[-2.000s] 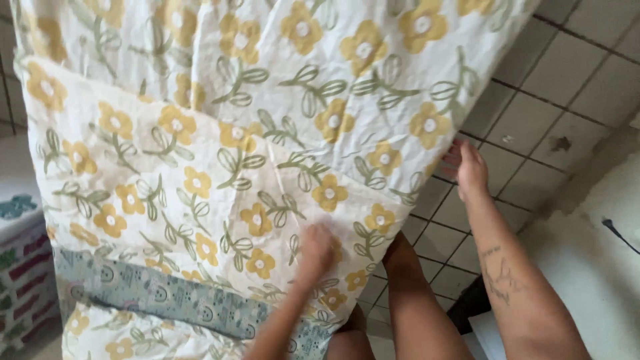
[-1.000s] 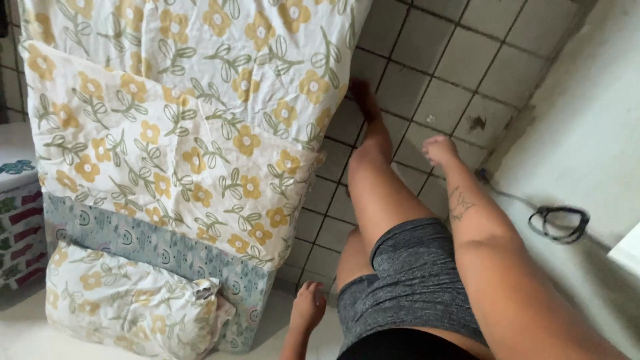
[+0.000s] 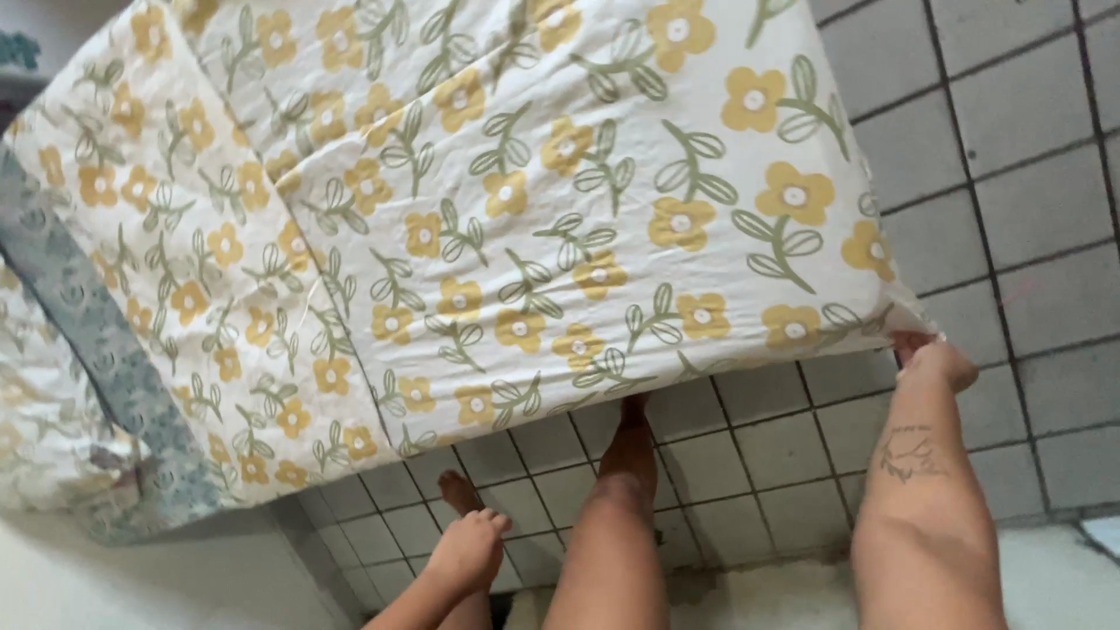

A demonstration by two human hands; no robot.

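Observation:
A white sheet with yellow flowers and green leaves [image 3: 516, 219] covers a mattress, with a folded-back band across its left part. At the mattress's lower right corner, my right hand [image 3: 932, 354] grips the sheet's corner, its fingertips partly hidden under the cloth. My left hand [image 3: 479, 535] hangs below the near side of the mattress, loosely closed, touching no cloth; nothing shows in it. Left of the folded band a blue-grey patterned sheet [image 3: 131, 350] shows. A pillow in the same flowered cloth [image 3: 44, 402] lies at the far left end.
Grey floor tiles [image 3: 989, 219] with dark joints run along the near side and right end of the mattress. My bare legs [image 3: 612, 542] stand beside it. A pale wall [image 3: 87, 577] is at the lower left, and a whitish surface lies at the lower right.
The view has turned and shifted toward the mattress's right end. My right hand, free of the sheet one second ago, now holds its corner. My left hand was over the sheet two seconds ago and is now off it.

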